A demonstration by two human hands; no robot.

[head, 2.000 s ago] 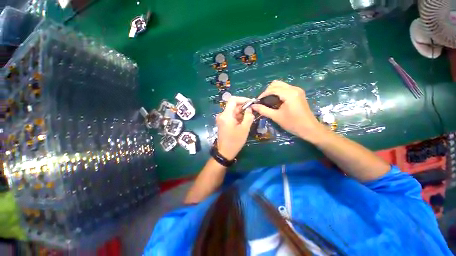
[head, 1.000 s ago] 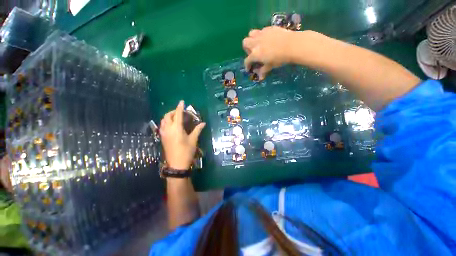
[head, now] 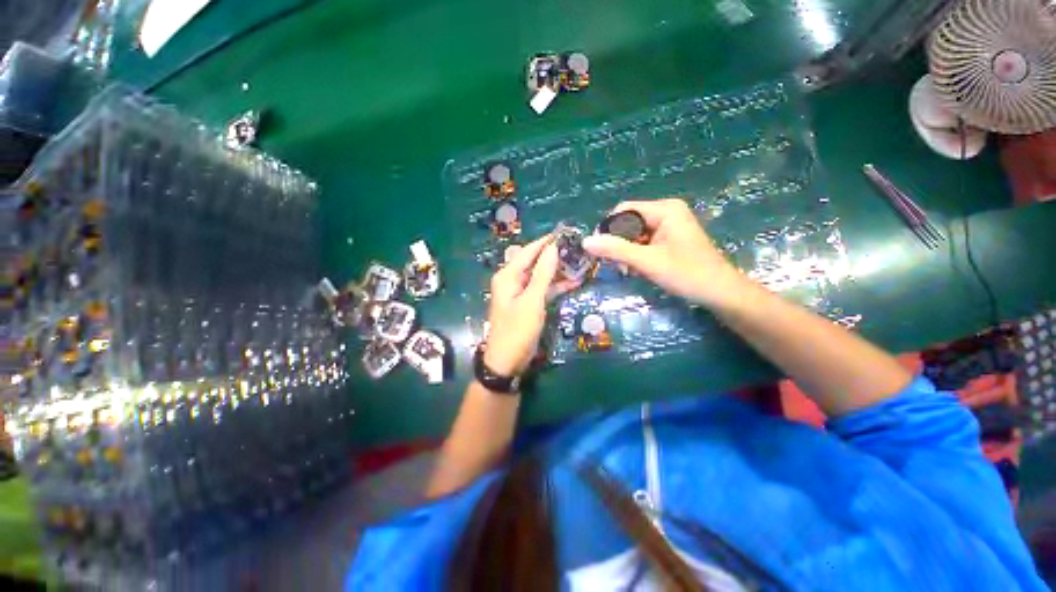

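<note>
My left hand point(head: 523, 298) holds a square electronic module point(head: 573, 250) between its fingertips over the blister tray. My right hand point(head: 677, 254) holds a round dark part point(head: 627, 226) close beside the module. The clear blister tray point(head: 695, 174) lies on the green bench. Round-disc subassemblies, such as this one point(head: 499, 178), sit in its left column, and another point(head: 593, 328) sits near its front edge. My hands hide part of the tray. A loose pile of square modules point(head: 394, 320) lies left of the tray.
Stacked blister trays point(head: 209, 312) stand tall at the left. A module and a disc part point(head: 558, 76) lie beyond the tray, and a single module point(head: 242, 130) lies at the far left. Tweezers point(head: 903, 206) and a desk fan point(head: 1002, 69) are at the right. A red bin point(head: 811, 405) is below the bench edge.
My left hand has moved right from the loose pile and now holds a module. My right hand has come back from the tray's far side to meet it, holding the round dark part.
</note>
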